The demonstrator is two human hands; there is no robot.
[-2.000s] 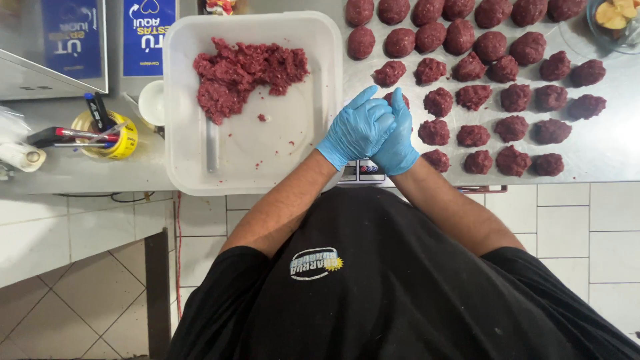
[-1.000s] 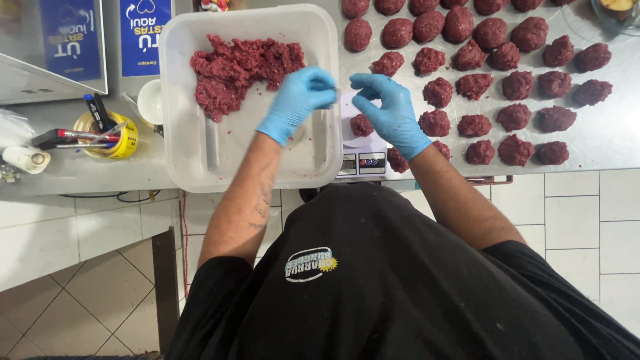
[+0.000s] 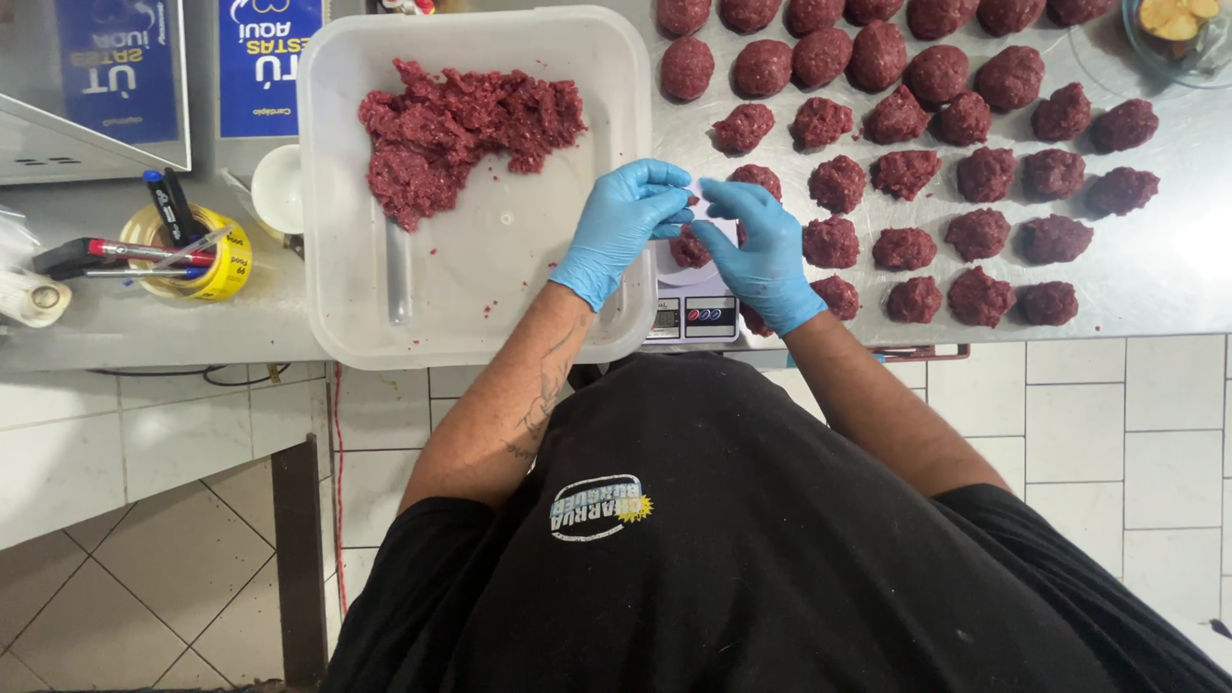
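Note:
Blue gloves cover both hands. My left hand [image 3: 630, 226] is over the right wall of a white plastic tub [image 3: 481, 332], with a small bit of ground meat pinched at its fingertips. My right hand [image 3: 760, 252] is just beside it, thumb and fingers apart, with nothing seen in it. Below and between them, a ball of ground meat [image 3: 689, 248] sits on a digital kitchen scale [image 3: 689, 325], partly hidden by the hands. A loose mass of ground meat [image 3: 452, 135] lies in the back of the tub.
Rows of ground meat balls [image 3: 982, 236] cover the steel table [image 3: 1174, 279] to the right. A glass bowl [image 3: 1179, 58] stands at the back right corner. Left of the tub are a white cup [image 3: 279, 190], a yellow tub with markers and pens [image 3: 226, 260] and a blue printed card [image 3: 269, 115].
My hands were pressed together two seconds ago, then parted above the scale. My left hand has since moved right, close to my right hand. The ball on the scale shows from one second ago.

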